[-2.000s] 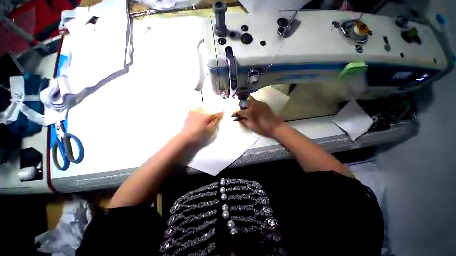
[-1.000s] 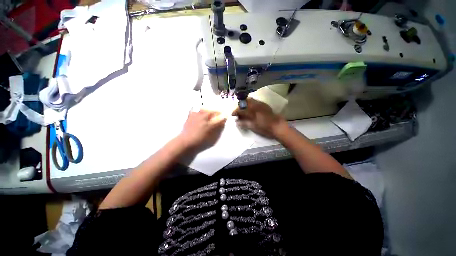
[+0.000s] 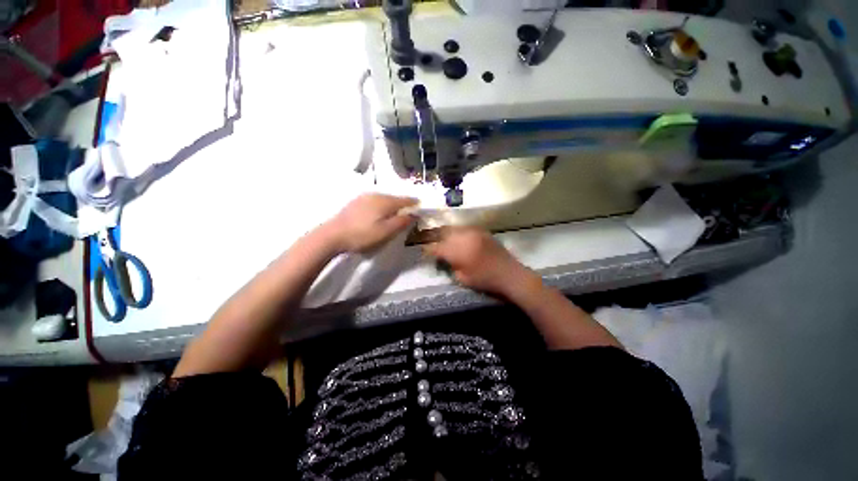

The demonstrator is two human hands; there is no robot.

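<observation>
The white cut piece (image 3: 353, 274) lies under and below my left hand, near the table's front edge, washed out against the table. My left hand (image 3: 374, 223) is on the cloth with its fingertips at the cloth's upper end. My right hand (image 3: 473, 259) is close beside it, fingers bent, with something small and dark at its fingertips that I cannot identify. Both hands are just below the presser foot and needle (image 3: 453, 195) of the industrial sewing machine (image 3: 583, 89). Whether the right fingers pinch the cloth is unclear.
Stacked cut pieces (image 3: 174, 89) lie at the upper left, with a curled white strip (image 3: 102, 178) below them. Blue-handled scissors (image 3: 120, 277) lie at the left edge. A small white piece (image 3: 668, 224) sits under the machine's right end. A tied blue bundle (image 3: 38, 202) is far left.
Both hands have moved slightly down, away from the needle. The cloth has shifted left and down, and its corner no longer shows to the right under the machine head. The whole view has shifted slightly.
</observation>
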